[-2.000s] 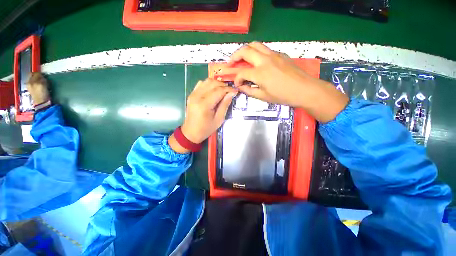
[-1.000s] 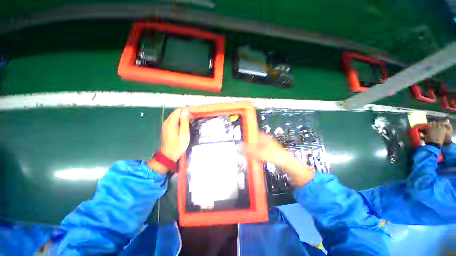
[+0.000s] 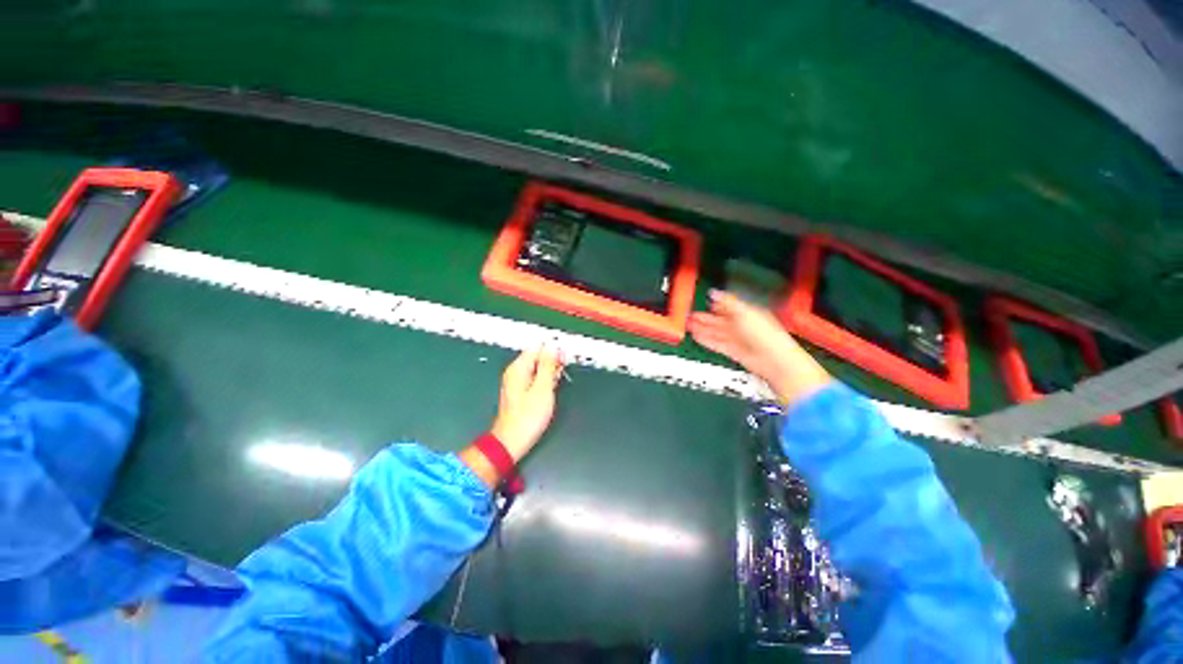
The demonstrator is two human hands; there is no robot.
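An orange-framed tablet unit (image 3: pixel 594 260) lies on the green belt just left of my right hand. Another framed tablet (image 3: pixel 882 309) lies to the right of that hand. My right hand (image 3: pixel 750 335) is over the belt edge between them, fingers extended, with nothing visible in it. A blurred, partly hidden thing lies behind its fingers. My left hand (image 3: pixel 529 400) is at the white rail, fingers close together. A thin pale trace shows at its fingertips, too small to tell whether it is held. A dark red band (image 3: pixel 494 457) is on my left wrist.
The clear component tray (image 3: pixel 791 558) lies on the bench, partly under my right sleeve. More framed units (image 3: pixel 1046 353) are farther right on the belt, behind a slanting grey bar (image 3: pixel 1090 394). Blue-sleeved people are at left and right.
The framed tablet that was on the bench before me is no longer there. Both hands have moved away from it, my right hand out to the belt. The view has turned.
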